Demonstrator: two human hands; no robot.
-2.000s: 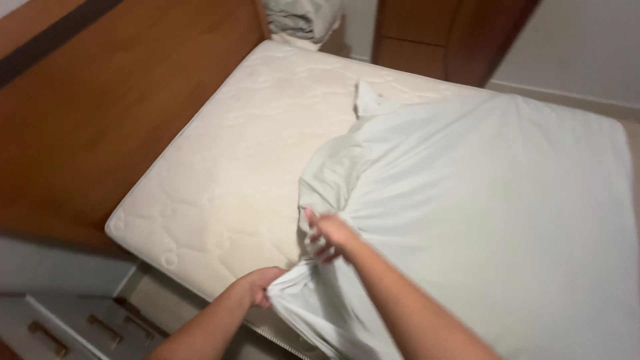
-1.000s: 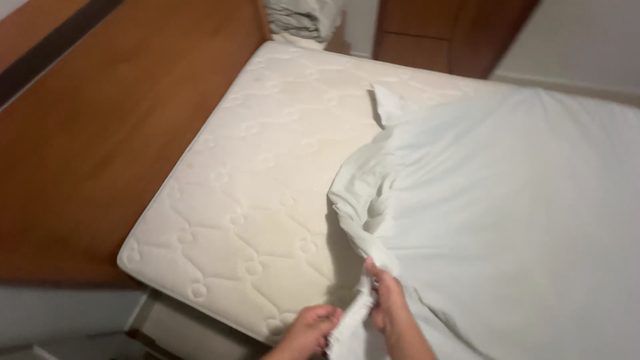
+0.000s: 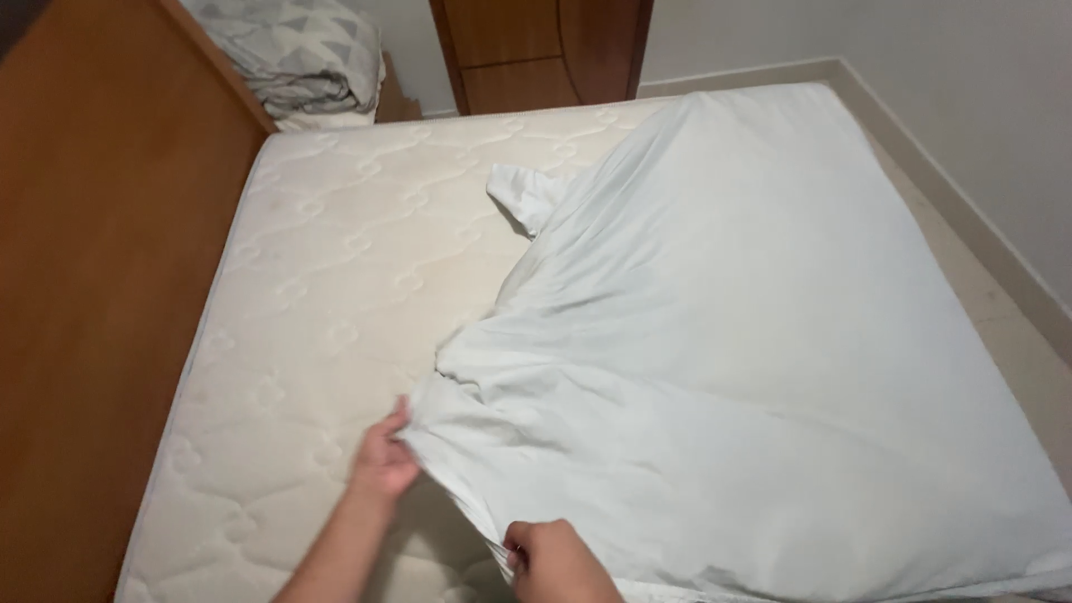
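A pale fitted sheet [image 3: 754, 335] covers the right part of a cream quilted mattress [image 3: 318, 276]; the mattress is bare toward the headboard. My left hand [image 3: 389, 456] grips the sheet's edge at the lower middle, pulling it taut above the mattress. Lower and to the right, my right hand [image 3: 553, 557] is closed on the same edge near the bottom of the view. Between the hands the edge runs in a slanting line. Farther off, a loose corner of the sheet lies folded on the mattress.
A wooden headboard [image 3: 109, 276] stands at the left. Behind the bed are a bundle of patterned bedding [image 3: 301, 59] and a wooden door or cabinet front [image 3: 544, 50]. A pale wall [image 3: 963, 100] with a tiled baseboard [image 3: 946, 184] runs along the right side.
My hands have moved apart along the sheet's edge, which is stretched between them now; it was bunched a second ago. The view has shifted.
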